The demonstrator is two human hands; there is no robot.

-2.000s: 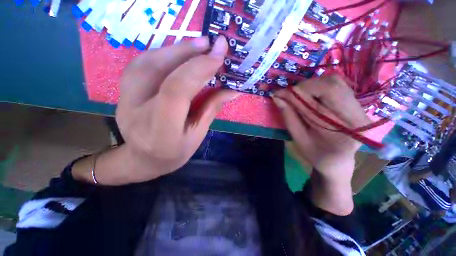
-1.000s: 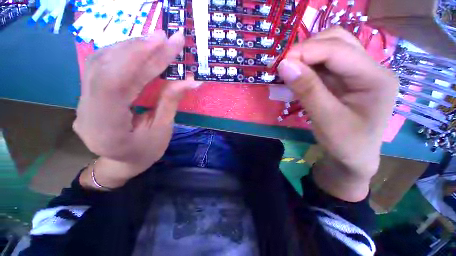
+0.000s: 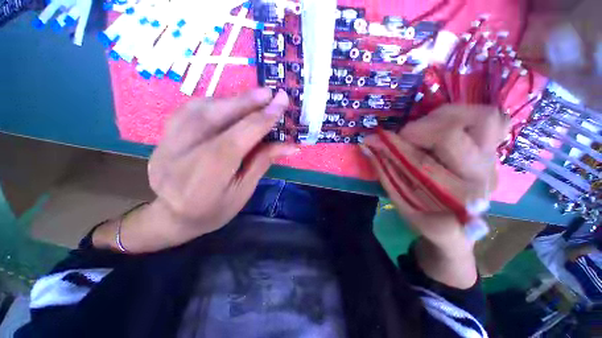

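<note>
The circuit board panel (image 3: 340, 86) lies on the pinkish-red mat, with white ribbon cables (image 3: 317, 66) running across it. My left hand (image 3: 211, 155) holds the panel's left edge near its lower corner, between thumb and fingers. My right hand (image 3: 442, 165) is at the panel's lower right corner, slightly blurred. It grips red wire leads (image 3: 412, 175), which cross the hand and end in white plugs near the wrist. The fingertips touch or almost touch the board edge; whether a plug is seated there cannot be seen.
A pile of ribbon cables (image 3: 158, 39) lies to the left on the mat (image 3: 142, 119). A pile of red leads (image 3: 478, 72) lies right of the panel. Boards with cables attached (image 3: 568, 145) are at the far right. Part of a person shows at the lower right.
Over the last second the panel has shifted right and down in view with my left hand on it. The red leads, earlier over the panel's right side, now lie across my right hand.
</note>
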